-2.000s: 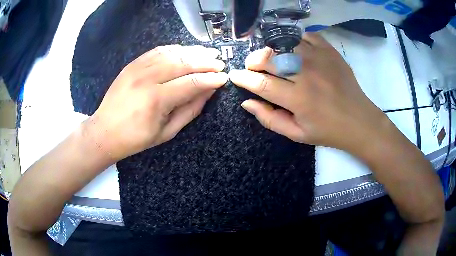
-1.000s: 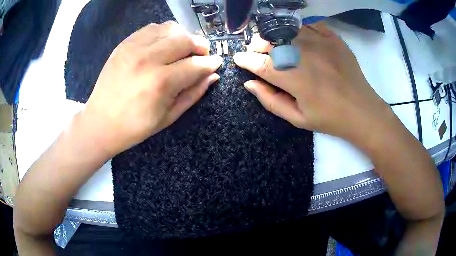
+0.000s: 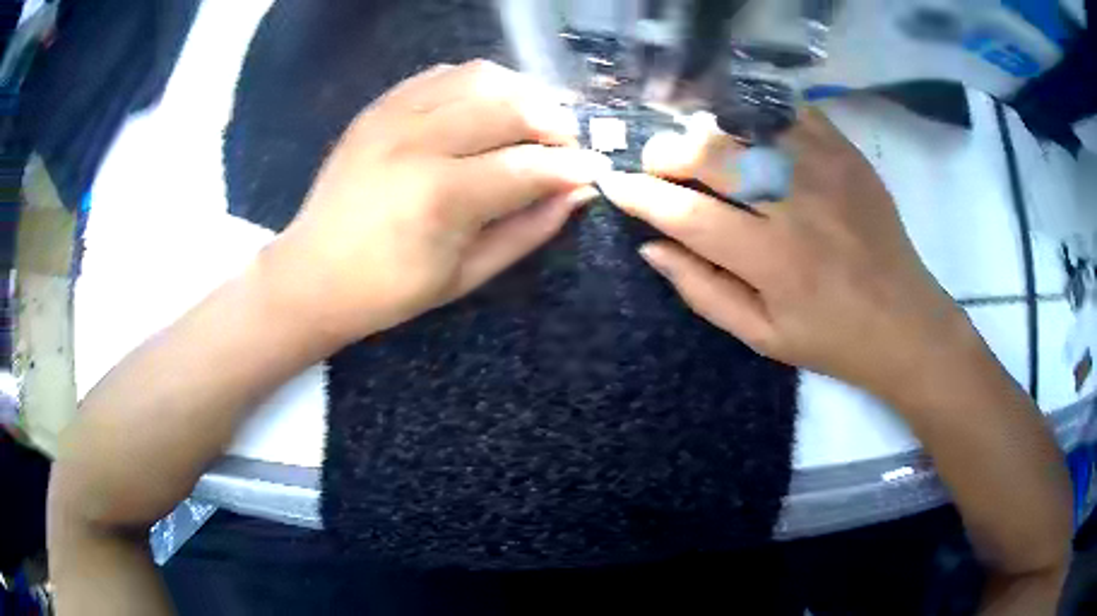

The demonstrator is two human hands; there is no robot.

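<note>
A large dark fleecy garment panel lies under the sewing machine and reaches over the table's front edge. My left hand and my right hand rest on it from either side, and their index fingertips meet just in front of the small bright presser foot. The fingertips press or pinch the cloth; whether they hold a separate small piece cannot be told. The needle is not clear in the blur. A grey knob hangs in front of my right hand.
The blurred machine head is above the hands. Other dark cloth lies at the upper right of the white table. A grey ruler tape runs along the front edge. Tan cardboard is at the far left.
The view has shifted, so hands, panel and machine appear further right and are more blurred. My fingertips, apart a second ago, now meet in front of the foot.
</note>
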